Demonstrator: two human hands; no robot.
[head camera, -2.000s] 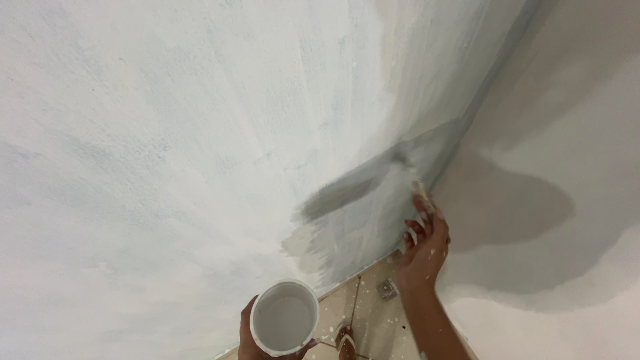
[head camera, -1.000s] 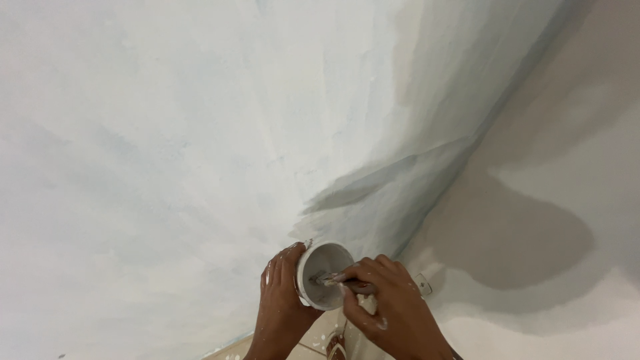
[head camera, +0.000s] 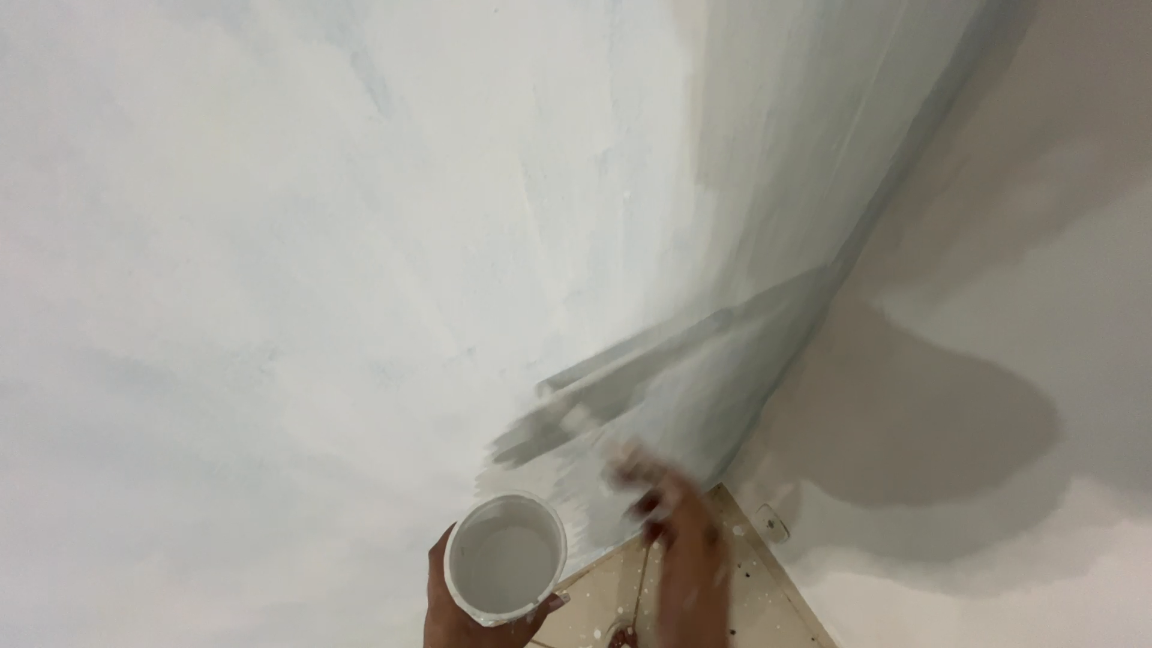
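My left hand (head camera: 477, 621) grips a white plastic tub (head camera: 506, 558) with pale paint inside, its open top facing up. My right hand (head camera: 661, 495) is blurred by motion and raised at the lower part of the painted wall (head camera: 360, 270). A paintbrush (head camera: 580, 418) shows as a pale blur just beyond its fingers, close to the wall. Grey, wet-looking streaks (head camera: 621, 382) run slantwise from there toward the corner. White paint specks mark my right forearm.
A second wall (head camera: 990, 432) meets the painted one at a corner on the right and carries a dark shadow. A small wall socket (head camera: 772, 523) sits low on it. Below lie paint-spattered floor tiles (head camera: 756, 594), with part of a foot (head camera: 623, 635) at the bottom edge.
One second ago my right hand had the brush inside the tub; now it is out, against or near the wall. Another grey streak shows above the earlier one.
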